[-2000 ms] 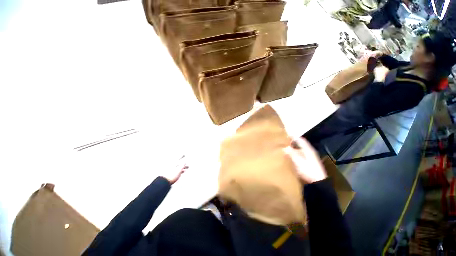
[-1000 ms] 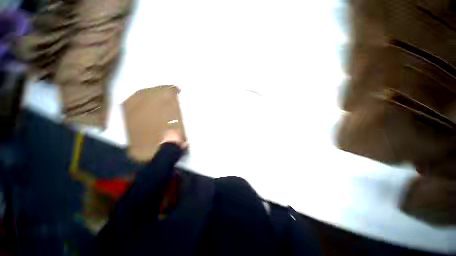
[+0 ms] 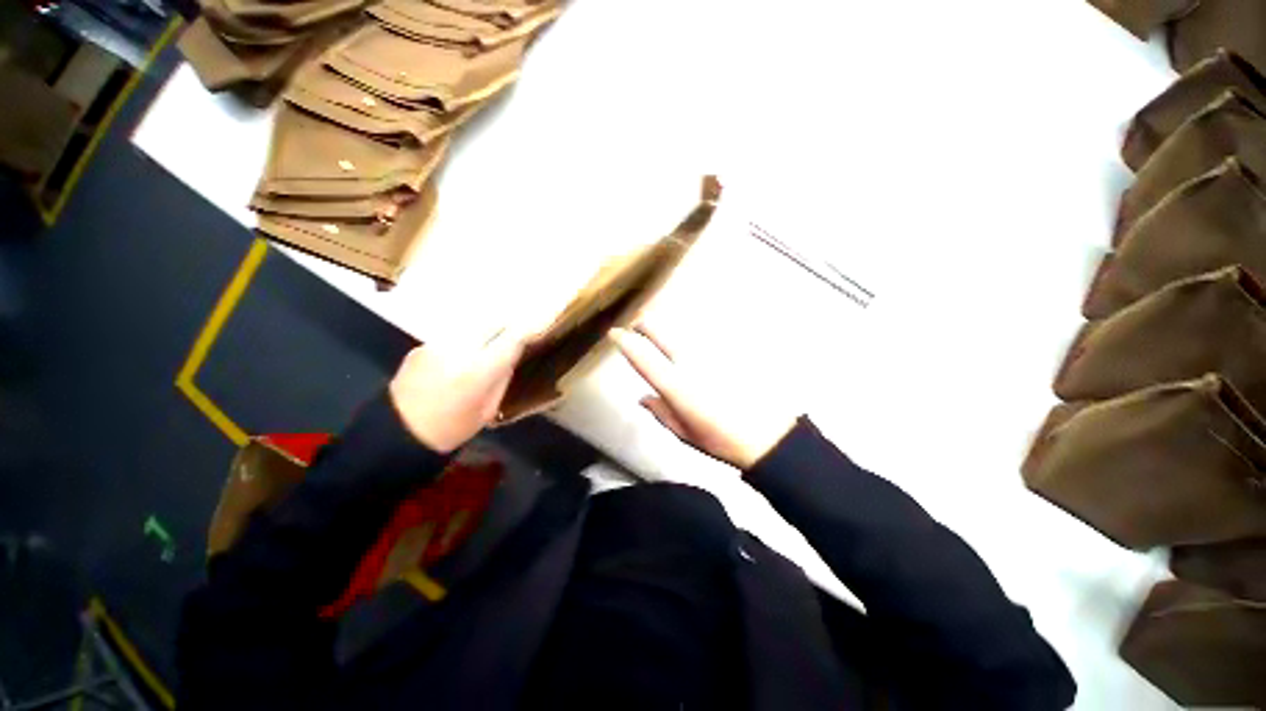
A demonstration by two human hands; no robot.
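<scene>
A tan-brown bag body [image 3: 611,303] is held tilted over the near edge of the white table, its dark mouth facing up and right, a small tab at its far corner. My left hand [image 3: 461,392] grips its near left end; the fingers are partly hidden by the bag. My right hand [image 3: 683,396] is beside the bag's right side with fingers apart, fingertips close to the mouth, holding nothing visible. Thin narrow strips [image 3: 812,264] lie on the table to the right of the bag.
Flat bag stacks [image 3: 364,118] overlap at the table's far left. Standing bags [image 3: 1159,465] line the right side. The white table's [image 3: 958,181] near edge runs in front of my body. A red carton [image 3: 417,542] is on the dark floor at lower left, near yellow lines.
The view has swung and sharpened since the blurred frame. The bag at the left is lifted and tilted in my left hand, and my right hand has come into view beside it.
</scene>
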